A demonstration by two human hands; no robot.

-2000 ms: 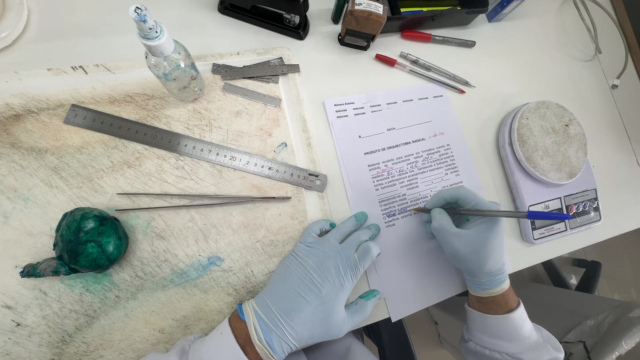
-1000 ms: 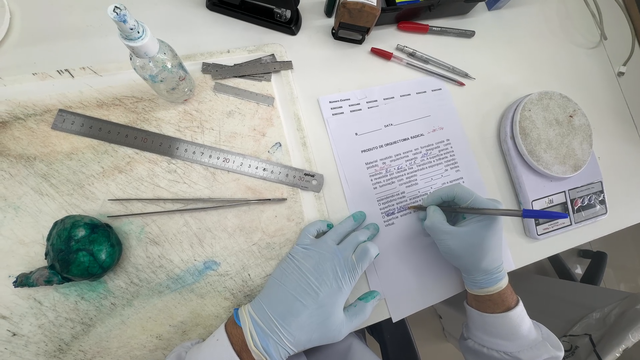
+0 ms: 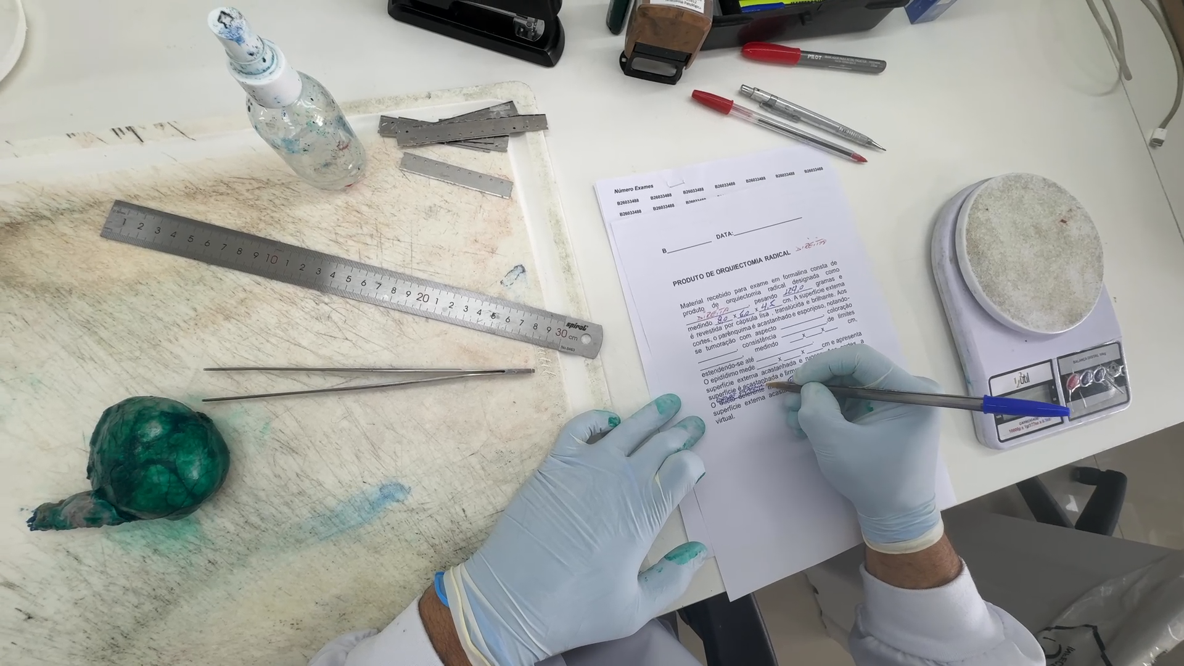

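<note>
My right hand [image 3: 865, 444], in a pale blue glove, grips a blue-capped ballpoint pen [image 3: 911, 398], its tip on the lower text of a printed form [image 3: 740, 268] bearing handwriting. Gloved too, my left hand [image 3: 592, 527] lies palm down with fingers apart at the sheets' left edge, green stain on its fingertips. A rounded tissue specimen [image 3: 159, 458], coated green with a narrow stalk, rests on the stained cutting board [image 3: 305, 573]. Long metal tweezers [image 3: 370, 379] and a steel ruler [image 3: 351, 277] lie above my left hand.
A digital scale [image 3: 1031, 254] stands right of the papers. Behind them lie a red pen [image 3: 777, 127], a mechanical pencil [image 3: 814, 118] and a red-capped marker [image 3: 814, 57], near a stamp [image 3: 668, 37] and a black stapler [image 3: 481, 23]. A spray bottle [image 3: 310, 129] and short metal rulers [image 3: 458, 174] are at the board's back.
The pen tip has shifted slightly to the right along the lower lines, and more ink marks show there. My left hand has stayed in place.
</note>
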